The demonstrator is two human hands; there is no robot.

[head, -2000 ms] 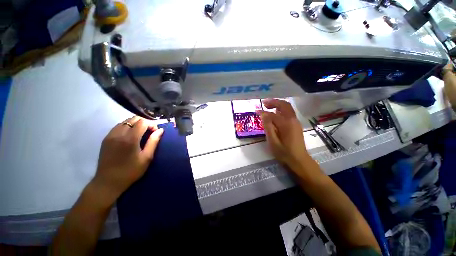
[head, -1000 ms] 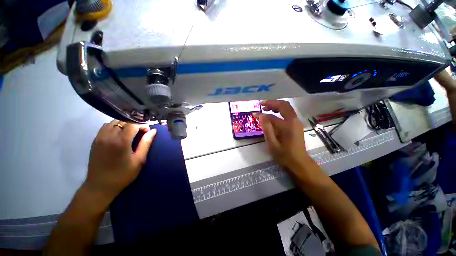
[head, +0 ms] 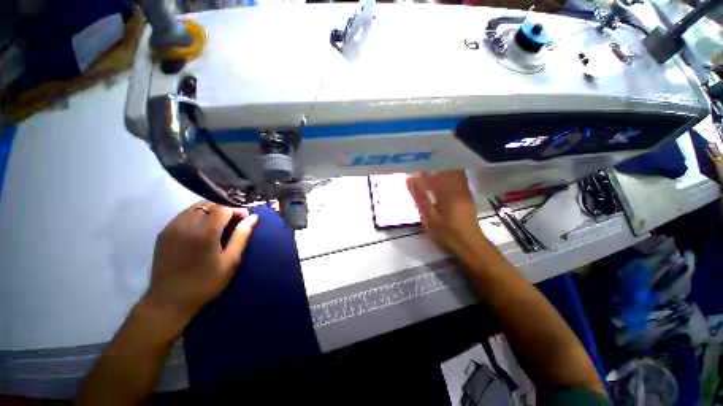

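A navy-blue fabric panel (head: pixel 258 305) lies from under the sewing machine head down over the table's front edge. My left hand (head: pixel 198 254) rests on its left edge by the needle area, with thumb and fingertips pinching the cloth. A smartphone (head: pixel 394 202) lies flat under the machine arm, its screen now mostly white. My right hand (head: pixel 450 208) is over the phone's right edge, slightly blurred, its fingers partly hidden by the arm. It holds nothing. The needle and presser foot are hidden behind the machine head (head: pixel 289 186).
The white JACK machine arm (head: pixel 396 119) spans the view. Thin dark tools (head: pixel 519 226), a red item (head: pixel 527 193) and a coiled black cord (head: pixel 597 194) lie right of the phone. A ruler strip (head: pixel 388 295) runs along the front. Another person's hand shows at the right edge.
The phone screen has turned from a pink-purple picture to mostly white. My right hand has moved slightly over the phone. My left hand stays on the fabric. The camera view has shifted a little.
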